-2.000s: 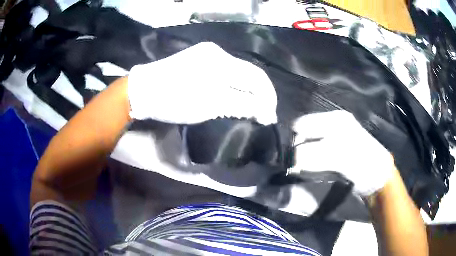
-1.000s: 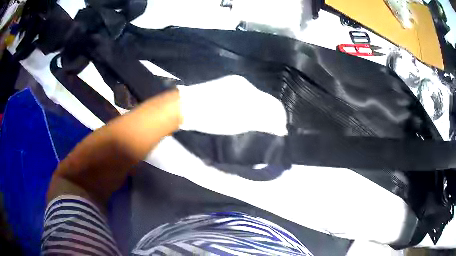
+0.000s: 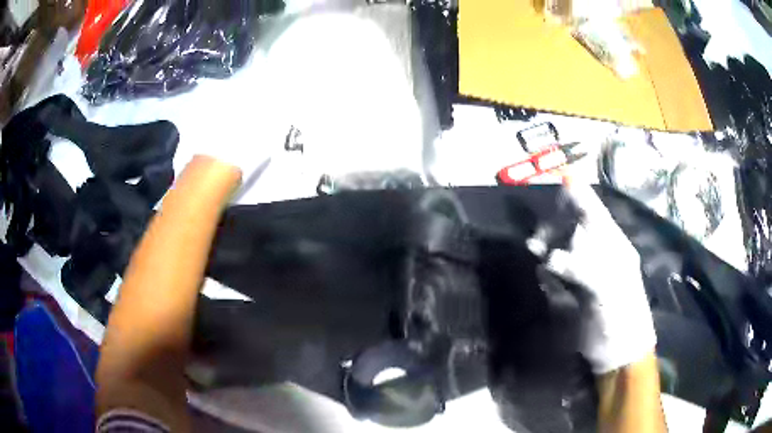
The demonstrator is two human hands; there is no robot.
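Observation:
A coiled black belt (image 3: 394, 385) lies at the near edge of the black belt stack (image 3: 313, 262). My left hand (image 3: 224, 131), in a white glove, reaches past the stack to the whitish polybags (image 3: 339, 93); it is blurred against them, so its fingers and any hold are unclear. My right hand (image 3: 605, 283), in a white glove, is blurred over the right part of the stack, beside a dark belt shape. One fingertip shows near the red-handled snips (image 3: 533, 167). Whether it grips anything is unclear.
A black buckle frame (image 3: 537, 135) lies behind the snips, with clear tape rolls (image 3: 698, 199) to their right. Cardboard (image 3: 576, 68) is at the back. Bagged belts (image 3: 169, 51) lie at back left, loose belt loops (image 3: 102, 169) at left, a blue object (image 3: 51, 364) lower left.
The view has shifted, showing more of the table's back. My left hand has left the belt and reached to the polybags. My right hand has come back into view. The coiled belt now lies free.

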